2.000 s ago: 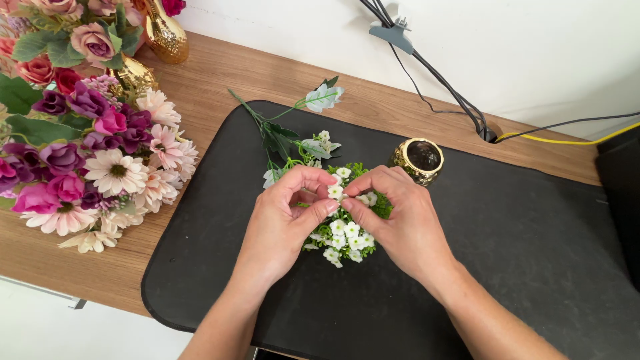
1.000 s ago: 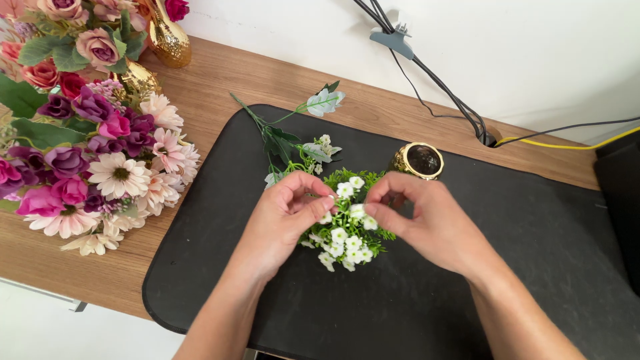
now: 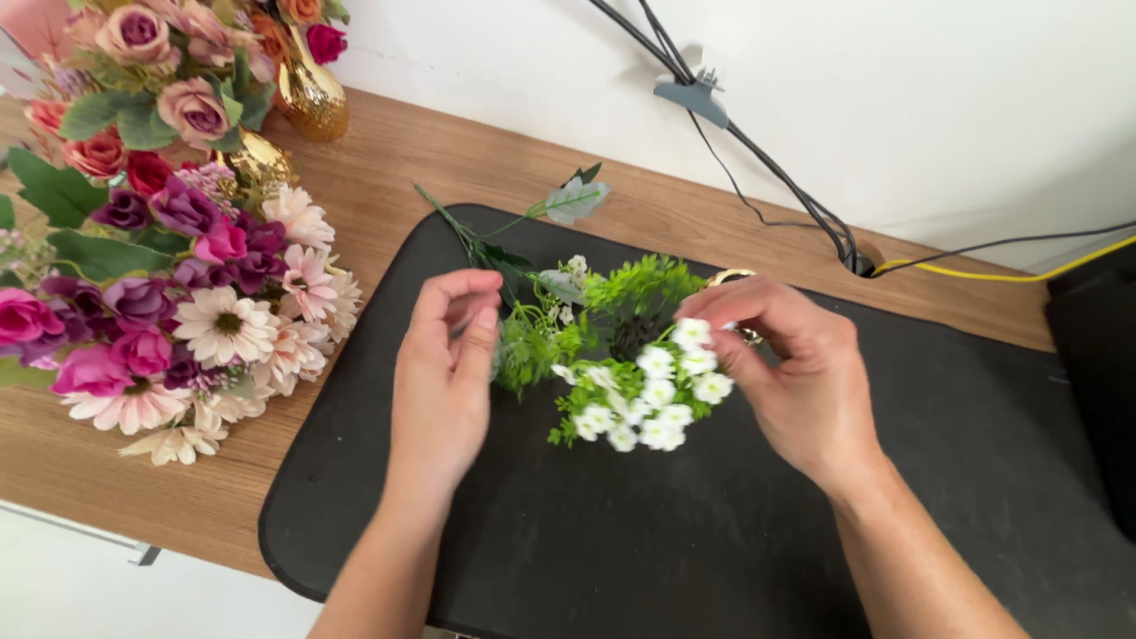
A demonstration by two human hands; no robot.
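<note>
White artificial flowers (image 3: 658, 390) with green foliage lie over the middle of the black desk mat (image 3: 568, 532). My right hand (image 3: 781, 364) pinches a white blossom at their upper right between thumb and fingertips. At the left, my left hand (image 3: 448, 373) has its thumb near the curled fingers; whether it touches the foliage (image 3: 541, 351) beside it is unclear. More green foliage (image 3: 652, 282) stands above the white blossoms, around a dark centre. A gold pot (image 3: 729, 277) is mostly hidden behind my right hand. An artificial stem with pale leaves (image 3: 575, 202) lies at the mat's upper edge.
Purple, pink and cream artificial flowers (image 3: 226, 324) fill the left of the wooden desk (image 3: 399, 133), near a gold vase (image 3: 311, 98). Black cables (image 3: 781, 182) in a grey clip (image 3: 692, 98) run down the wall to a desk hole. A black object (image 3: 1096, 373) stands at the right edge.
My hands have moved apart, the left one away from the white flowers. The foliage is more spread out, with a dark centre showing. My right hand now covers most of the gold pot.
</note>
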